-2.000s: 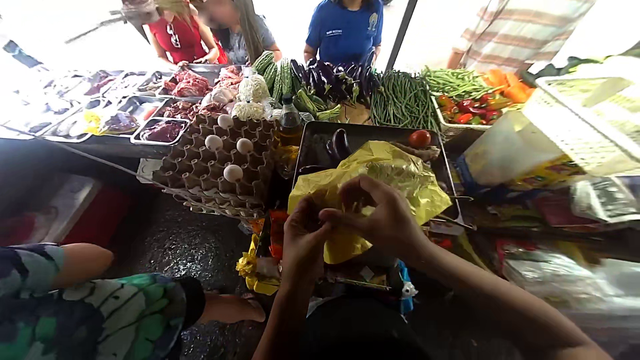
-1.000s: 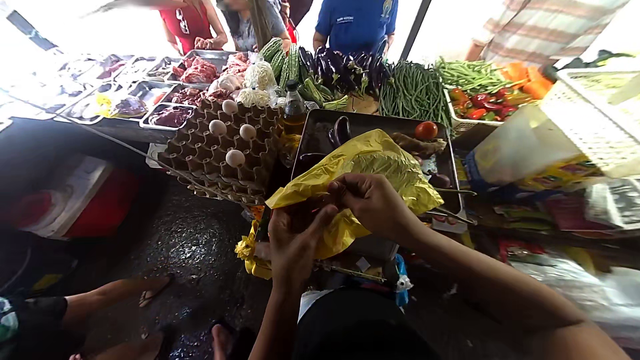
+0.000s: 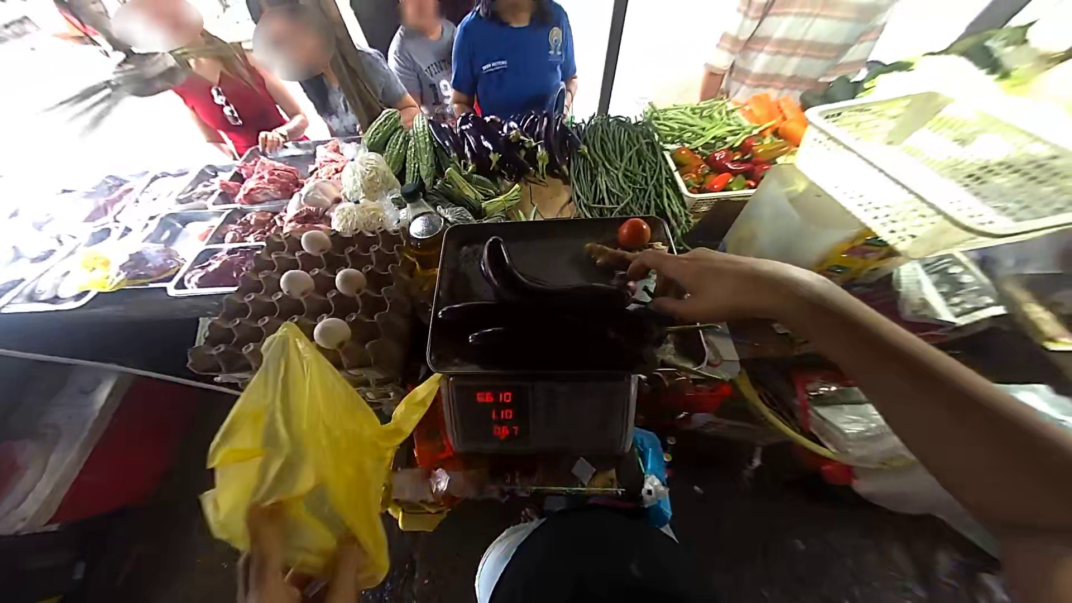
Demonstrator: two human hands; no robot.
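Observation:
My left hand, at the lower left, is inside or behind a yellow plastic bag and holds it up; the plastic partly hides the fingers. My right hand reaches over the right side of a dark metal tray, its fingertips at a piece of ginger root; whether they grip it, I cannot tell. Several eggplants lie in the tray, and a red tomato is at its far right corner. The tray rests on a digital scale with a lit red display.
Left of the tray are stacked egg trays with several eggs and a bottle. Behind stand long beans, bitter melons and meat trays. A white plastic basket is at the right. Several people stand across the stall.
The yellow bag has moved from above the tray to the lower left with my left hand. My right hand has let go of it and moved right. The eggplants and scale display are now uncovered.

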